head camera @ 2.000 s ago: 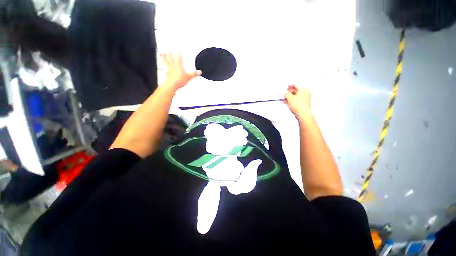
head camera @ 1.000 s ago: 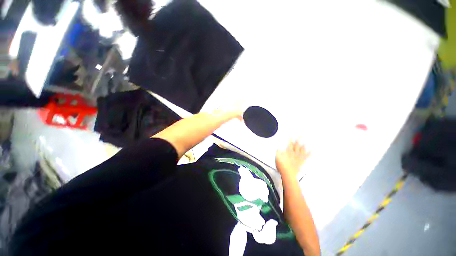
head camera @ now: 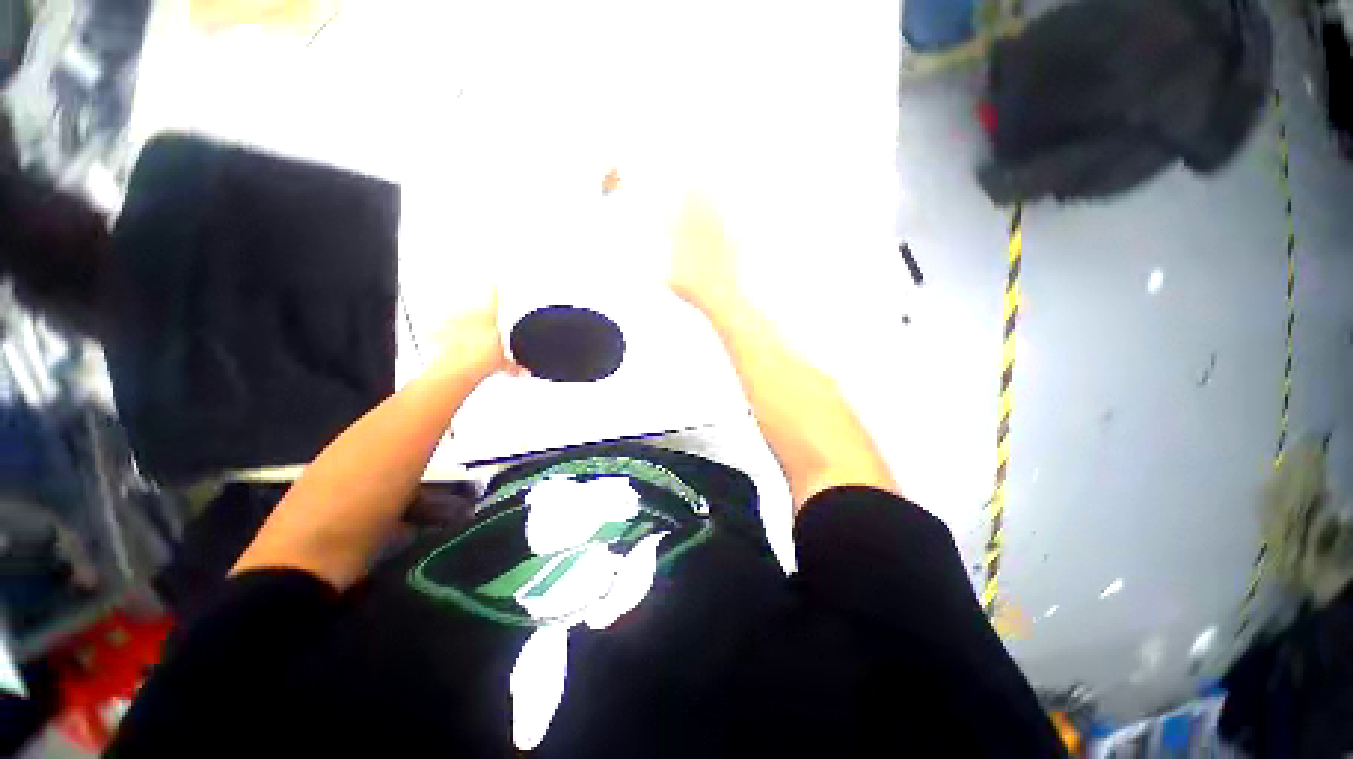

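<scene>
The white template [head camera: 594, 408] lies on the white table and blends into it. Black cloth shows through its oval hole [head camera: 567, 344]. A thin black panel edge [head camera: 586, 445] shows along its near side. My left hand [head camera: 482, 338] lies at the left rim of the hole, its fingers washed out by glare. My right hand [head camera: 703, 249] reaches over the white surface beyond and right of the hole, also overexposed; its fingers are unclear. A small reddish item [head camera: 610, 180] lies on the white surface left of my right hand.
Flat black panels [head camera: 260, 304] lie on the table's left side. A dark bundle [head camera: 1120, 97] is beyond the table's right edge. Yellow-black tape [head camera: 1008, 400] runs along the grey floor. A red plastic stool [head camera: 112, 675] is at lower left. Tan paper [head camera: 260, 12] lies at the far left.
The view has turned and shifted. My right hand has moved from the template's near edge to beyond the hole, closer to the small reddish item. My left hand stays beside the hole.
</scene>
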